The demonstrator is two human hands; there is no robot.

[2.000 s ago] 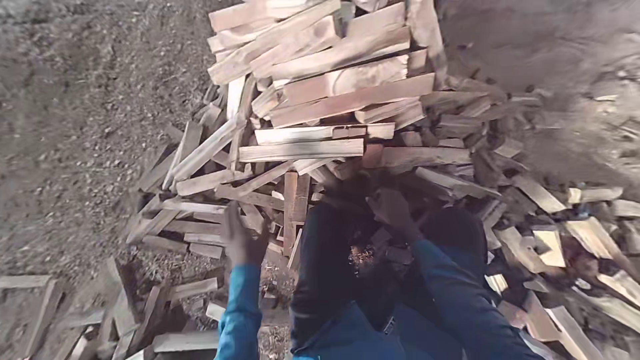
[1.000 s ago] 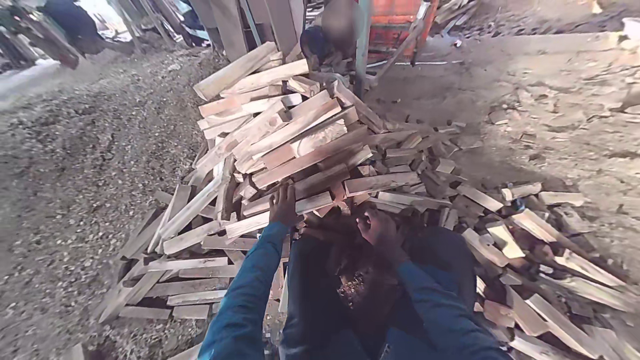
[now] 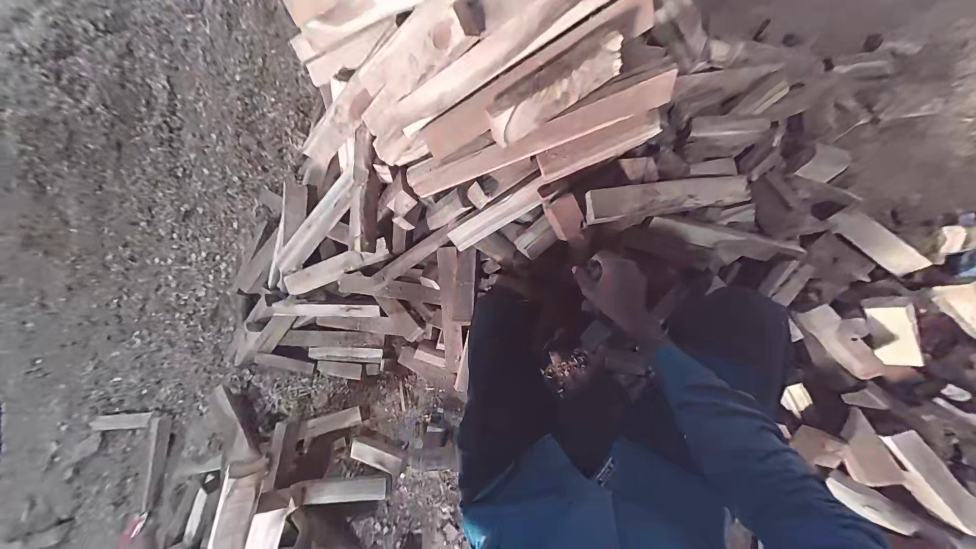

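Note:
My right hand [image 3: 616, 293] is between my knees, in shadow, with its fingers curled. Whether it grips something cannot be made out. Just above it, a short reddish wood block [image 3: 564, 216] stands at the near edge of a large heap of split firewood. A split wood piece [image 3: 667, 198] lies to the right of that block. Long split sticks [image 3: 549, 133] are piled across the heap beyond the hand. My left hand is out of view.
Stacked split sticks [image 3: 343, 311] lie left of my knees, with more wood pieces [image 3: 343, 489] at the lower left. Scattered split chunks [image 3: 892, 332] cover the ground at the right. Gravelly ground [image 3: 152, 191] borders the heap on the left.
My left hand touched the heap's near edge one second ago and has since left the view. My right hand remains between my knees. The view has tilted down.

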